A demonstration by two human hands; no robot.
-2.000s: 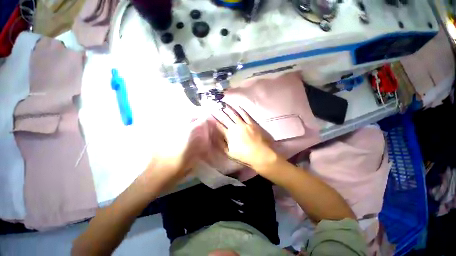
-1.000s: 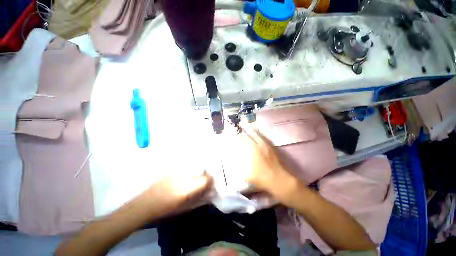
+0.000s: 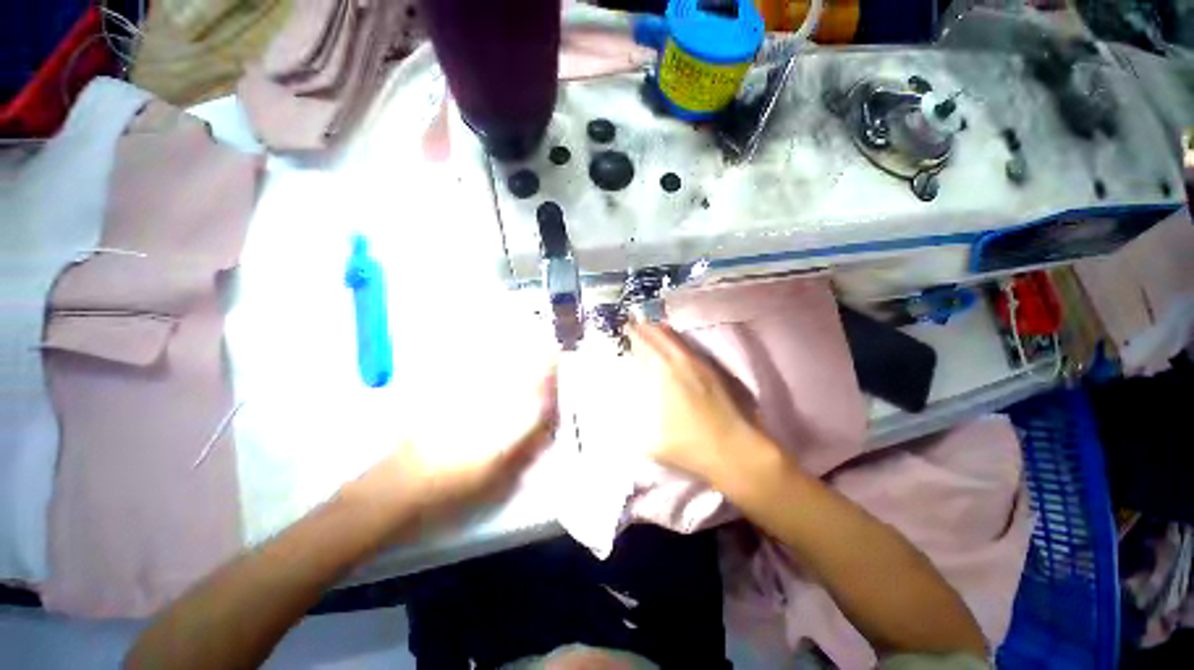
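A pink garment panel [image 3: 792,360] lies under the head of the white sewing machine [image 3: 812,157], its near part washed out by glare and hanging over the table's front edge. The presser foot and needle area [image 3: 613,325] is just beyond my right fingertips. My right hand [image 3: 687,412] lies on the cloth, palm down, just right of and below the needle. My left hand [image 3: 478,439] is at the cloth's left edge, overexposed; its fingers are bright and hard to make out. A bright blue snips-like tool [image 3: 372,314] lies flat to the left.
A pink panel with a flap [image 3: 144,393] lies at left, beside white cloth. Stacked pink pieces [image 3: 308,79] are at upper left. A black flat rectangle [image 3: 890,360], red item [image 3: 1034,304] and blue crate [image 3: 1067,511] are at right. A dark maroon cone [image 3: 495,66] and yellow pot [image 3: 707,66] stand above.
The view has shifted since the earliest frame. My left hand has moved up along the cloth towards the needle since one second ago. The cloth's near edge is folded differently, and the flap is no longer visible.
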